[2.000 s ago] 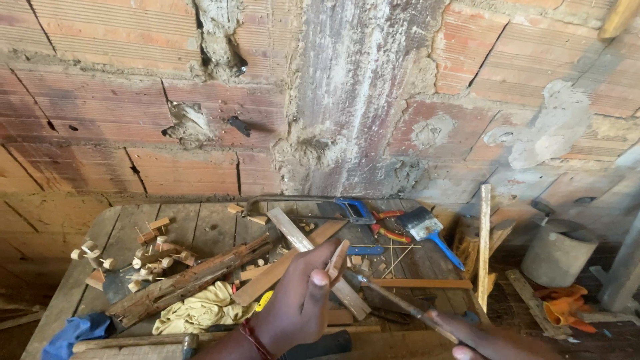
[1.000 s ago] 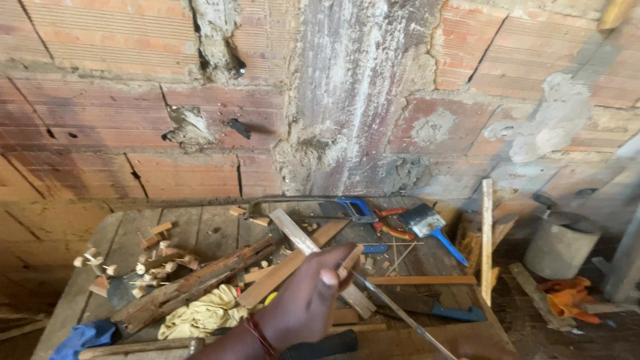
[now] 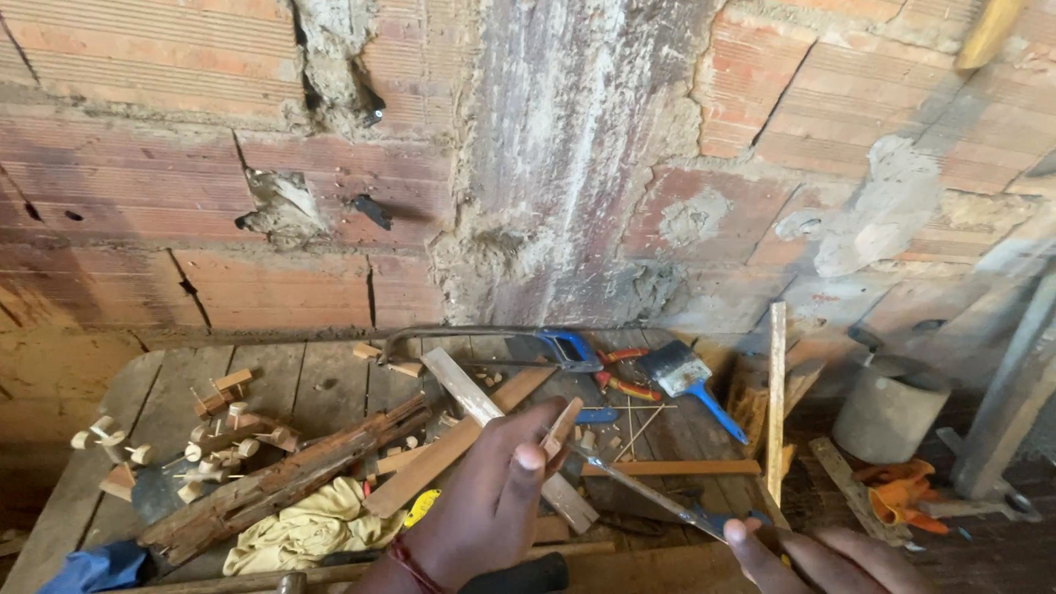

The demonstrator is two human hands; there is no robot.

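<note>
My left hand (image 3: 503, 487), with a red cord at the wrist, grips a small wooden piece (image 3: 561, 429) between thumb and fingers above the bench. In my right hand (image 3: 825, 553), at the lower right, is the near end of a thin metal file-like tool (image 3: 652, 495). Its far tip points up and left, close beside the wooden piece; whether they touch I cannot tell. Beneath my left hand, a pale wooden bar (image 3: 462, 384) crosses a brown wooden strip (image 3: 516, 388).
Behind my hands lie a hacksaw (image 3: 569, 350), red-and-yellow-handled pliers (image 3: 623, 384) and a blue-handled paintbrush (image 3: 697, 388). Small wooden wheels (image 3: 202, 462), a rough wood piece (image 3: 289, 478) and a yellow cloth (image 3: 309, 528) lie left. A cylindrical container (image 3: 891, 408) stands right, against the brick wall side.
My right hand, barely visible at the bottom edge one second ago, is back in view at the lower right with the tool. My left hand still holds the wooden piece.
</note>
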